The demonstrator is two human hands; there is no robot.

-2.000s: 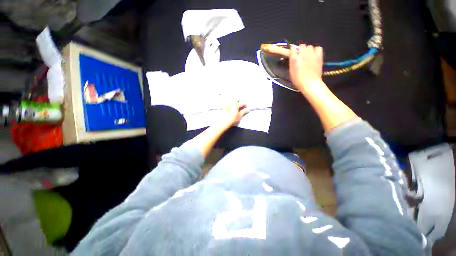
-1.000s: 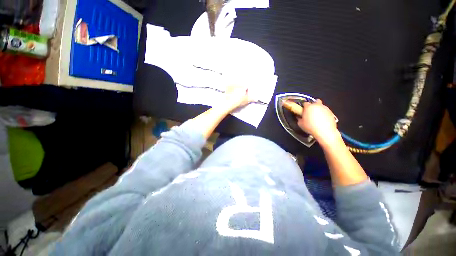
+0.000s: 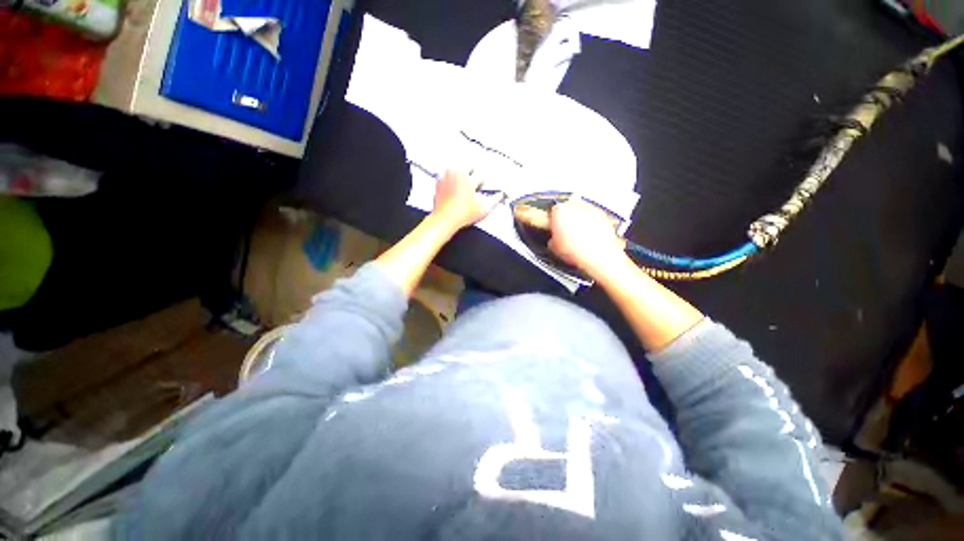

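A white garment panel [image 3: 529, 132] lies flat on the black ironing table, with thin dark seam lines across it. My right hand [image 3: 584, 232] grips the steam iron [image 3: 539, 211] by its tan handle. The iron rests on the panel's near right part. My left hand [image 3: 462, 201] lies on the panel's near edge, just left of the iron's tip; whether its fingers pinch the cloth is unclear. Another white piece [image 3: 608, 21] with a dark brown-grey strip [image 3: 534, 40] lies beyond the panel.
The steam hose [image 3: 687, 262] runs right from the iron into a ragged wrapped sleeve [image 3: 830, 159] across the black table [image 3: 729, 95]. A cream drawer box with a blue front [image 3: 238, 63] stands at the left, a red bag [image 3: 48, 53] beyond it. A round pale rim [image 3: 257, 354] shows below the table.
The iron moved first toward me off the panel's right side, then left onto the panel's near part. My left hand shifted left along the near edge. The camera view has also shifted.
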